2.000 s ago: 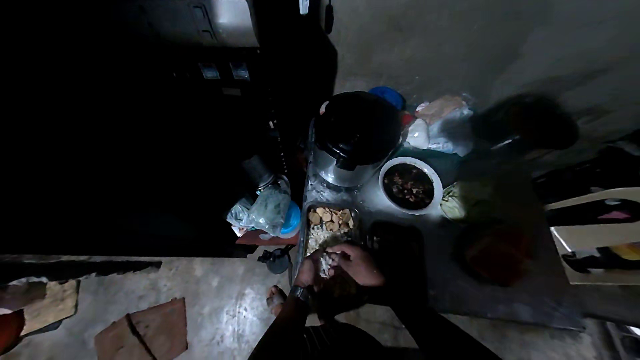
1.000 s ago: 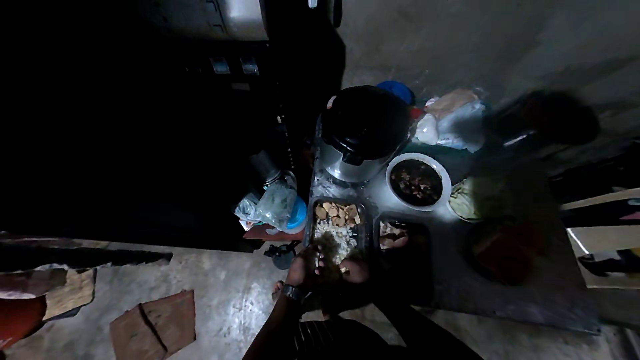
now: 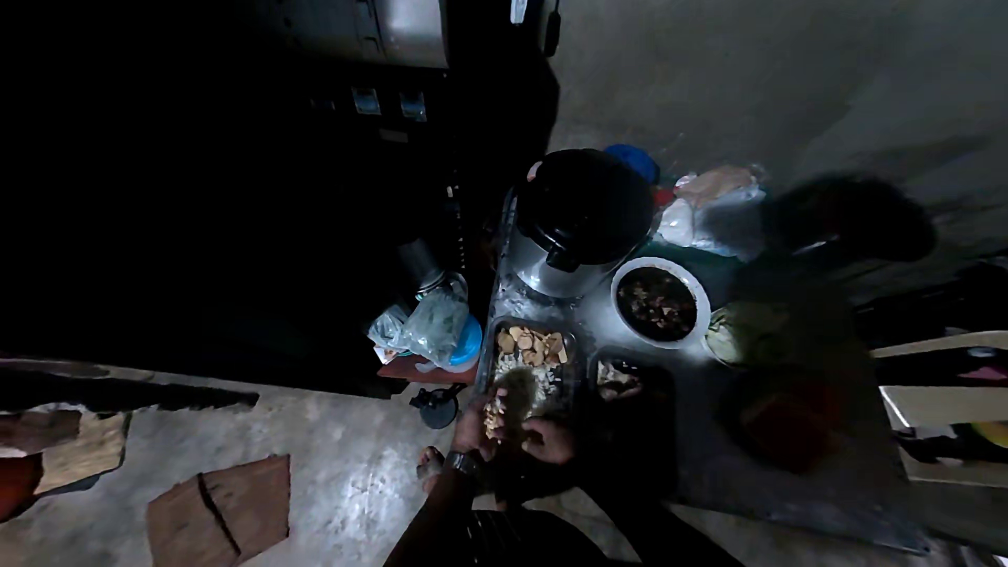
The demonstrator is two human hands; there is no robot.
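Observation:
A dark rectangular tray (image 3: 577, 354) lies at the left edge of the table, with light-brown sliced pieces (image 3: 531, 346) at its far end and white chopped pieces (image 3: 547, 380) nearer me. My left hand (image 3: 475, 429), with a watch at the wrist, is over the tray's near left corner and holds small pale chopped pieces (image 3: 494, 417). Close by on the right, my right hand (image 3: 549, 441) has its fingers curled at the tray's near end; shadow hides whether anything is in them. A second dark tray (image 3: 642, 362) with pale chunks (image 3: 617, 382) stands to the right.
Behind the trays stand a large metal pot with a black lid (image 3: 587, 209) and a white bowl (image 3: 703, 303) of dark food. Cabbage (image 3: 732, 335), plastic bags (image 3: 720, 213) and a shadowed reddish container (image 3: 791, 425) are further right. Bags and a blue container (image 3: 467, 342) sit left of the table.
My hands were close together over the tray two seconds ago and are now apart. The second tray's pale chunks, in shadow at first, now show.

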